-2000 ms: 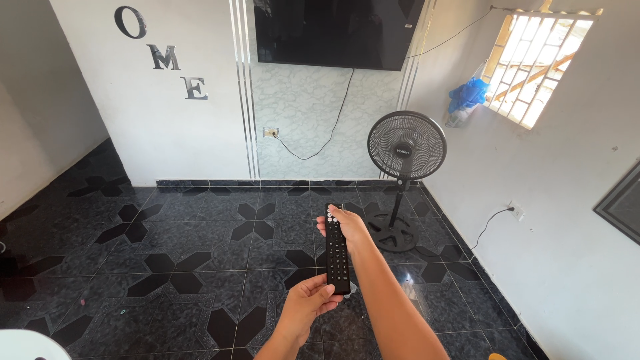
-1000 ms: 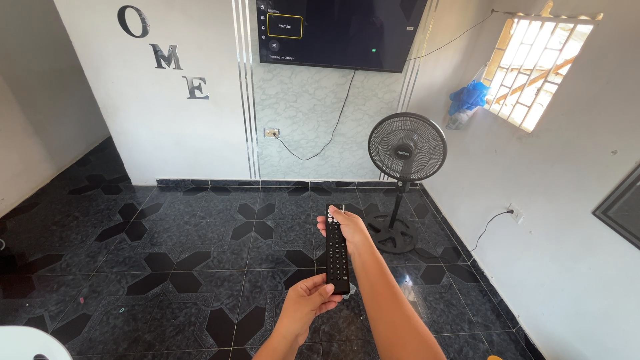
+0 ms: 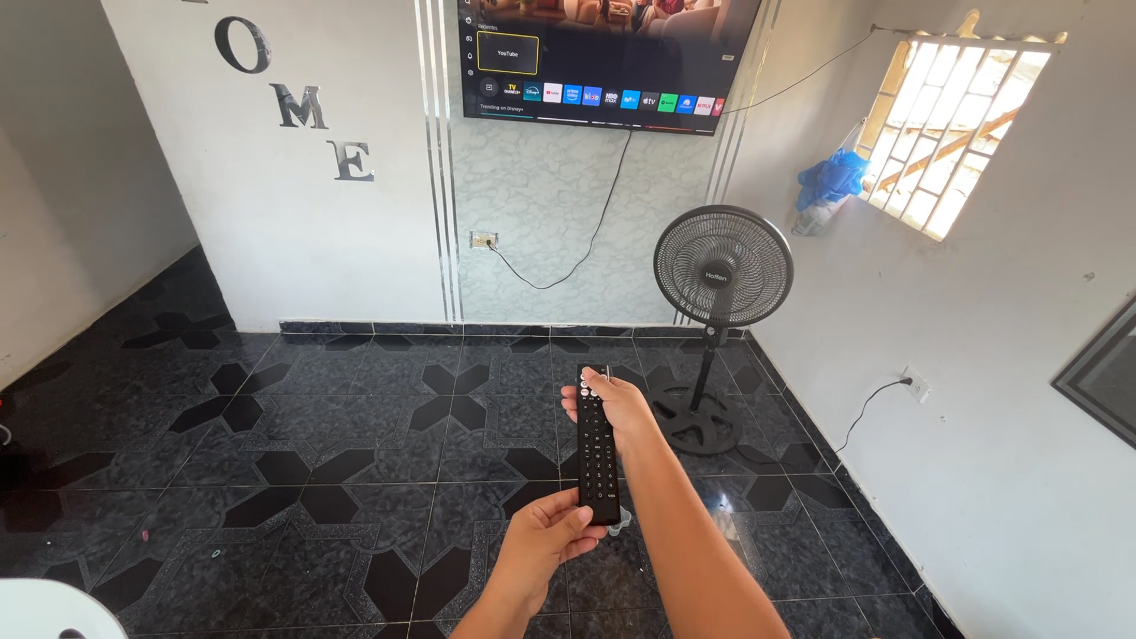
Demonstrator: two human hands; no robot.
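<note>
A long black remote control (image 3: 597, 453) is held upright in both hands over the tiled floor. My left hand (image 3: 546, 541) grips its bottom end, thumb on the front. Around the top end is my right hand (image 3: 621, 408), its thumb on the upper buttons and fingertips showing behind the left edge. Up on the far wall a television (image 3: 603, 71) shows a menu with a row of app tiles and a yellow frame around one larger tile; its top is cut off by the view.
A black pedestal fan (image 3: 723, 266) stands on the floor at the right, its cord running to a wall outlet (image 3: 916, 385). A blue bag (image 3: 832, 177) hangs by the barred window (image 3: 958, 133). Part of a white object (image 3: 58, 612) shows at the lower left.
The television screen was dark two seconds ago, then showed part of a menu, and now shows a picture and a row of app tiles. Both hands have kept their places on the remote.
</note>
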